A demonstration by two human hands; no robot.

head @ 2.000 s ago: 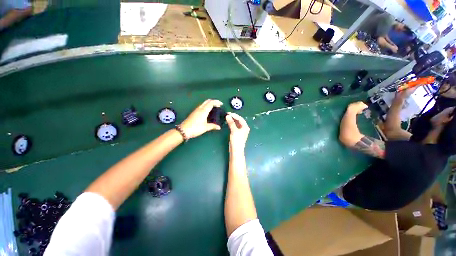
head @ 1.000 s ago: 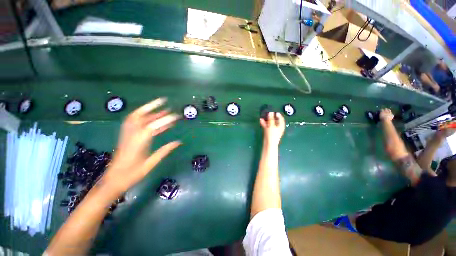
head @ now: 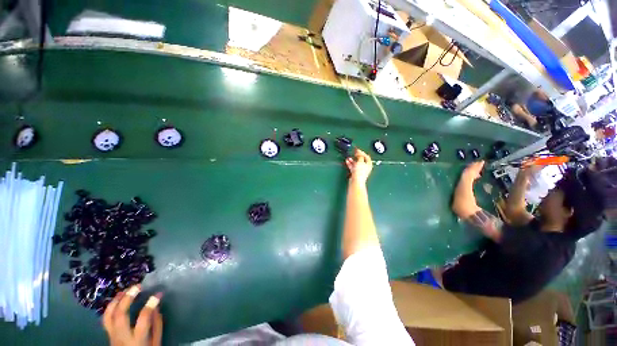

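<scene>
My right hand (head: 360,165) is at the far row, its fingers on a black housing (head: 344,146) between two round white-faced units; its arm reaches straight forward. My left hand (head: 135,317) is at the bottom left, cut off by the frame's edge, fingers apart at the near edge of a loose heap of small black fittings (head: 111,246). Whether its fingertips touch a fitting is hard to tell. Two dark round housings, one nearer (head: 216,249) and one farther (head: 258,213), lie apart on the green surface.
White strips (head: 27,243) lie at the left. Round white-faced units (head: 169,136) stand in a row along the far side. A cardboard carton (head: 446,314) is at the bottom right. Another person (head: 528,236) works at the right, an arm over the surface. A pale hose loop (head: 365,108) hangs at the far edge.
My left hand has moved down and back from above the surface to the fittings heap. My right hand stays at the far row on the black housing. The camera view has shifted.
</scene>
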